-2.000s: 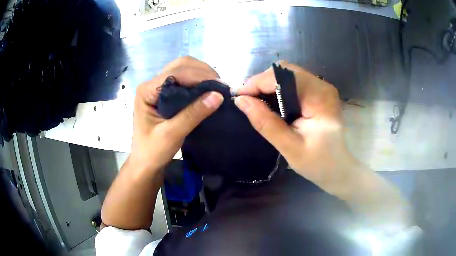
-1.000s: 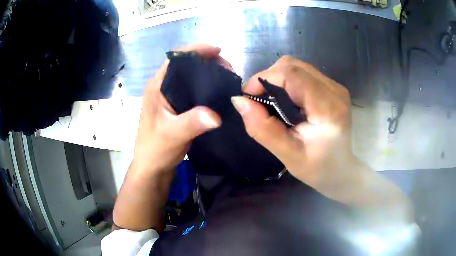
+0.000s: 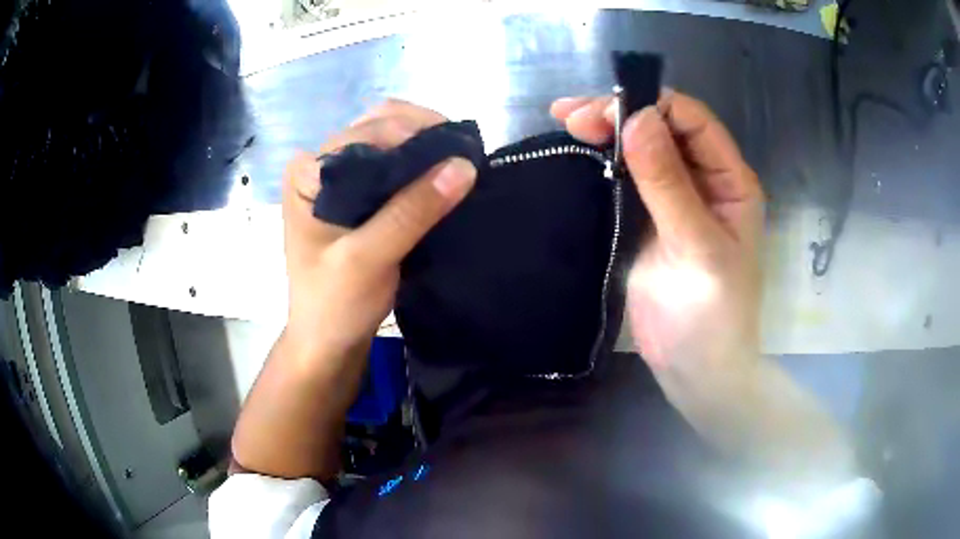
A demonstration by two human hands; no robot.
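Observation:
A black fabric pouch body [image 3: 505, 263] hangs between my hands over the lap. A silver metal zipper [image 3: 614, 242] runs along its top edge, round the corner and down its right side. My left hand [image 3: 363, 205] grips the bunched fabric at the upper left, thumb on top. My right hand [image 3: 684, 190] pinches the zipper near the upper right corner. A black zipper tape end [image 3: 638, 76] sticks up above its fingers. A small silver piece, possibly the slider, shows at the corner beside the thumb.
A large fluffy black mass [image 3: 116, 126] lies at the left. The grey metal table [image 3: 526, 63] has a white front edge. A black cord [image 3: 840, 137] runs down the right side. A pale board with yellow bits lies at the far side. Something blue shows below my left wrist.
My right hand has moved right and up along the zipper, and the zipper tape end now points upward. More of the toothed line shows. My left hand has bunched the fabric it holds.

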